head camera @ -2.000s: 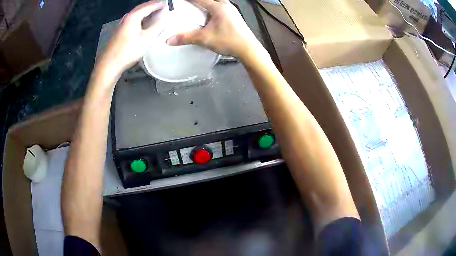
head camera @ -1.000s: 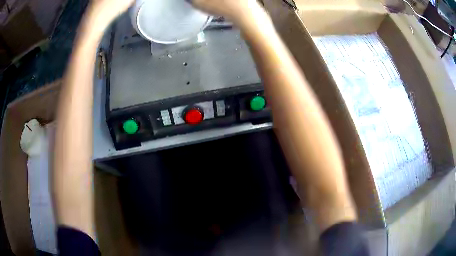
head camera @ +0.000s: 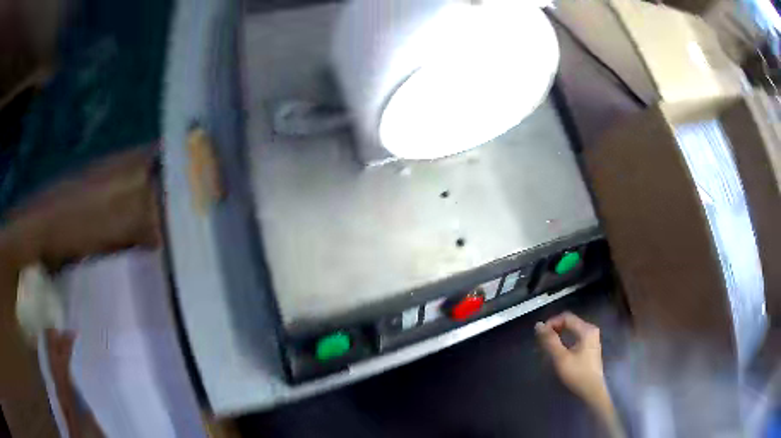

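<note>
A glossy white housing (head camera: 471, 85) stands over the machine bed (head camera: 368, 231), its round rim towards me and strongly overexposed. It hides the fixture under it. My right hand (head camera: 569, 338) is in front of the panel's right end, below the green button (head camera: 568, 262), off the housing. Its thumb and fingers are bent together; whether they hold something small cannot be told. My left hand cannot be made out. A second green button (head camera: 333, 346) and the red button (head camera: 468, 306) are on the black front panel.
The left carton (head camera: 94, 197) holds a pale shell (head camera: 38, 301) and white sheet (head camera: 120, 342), with a blurred brownish shape between white areas. Blurred orange handles (head camera: 204, 169) lie left of the bed. The right carton (head camera: 659, 214) holds shiny whitish layers (head camera: 732, 222).
Both hands have left the housing, which stays over the bed. My right hand has come down near the panel; my left is no longer seen. The view has shifted, with the machine further right.
</note>
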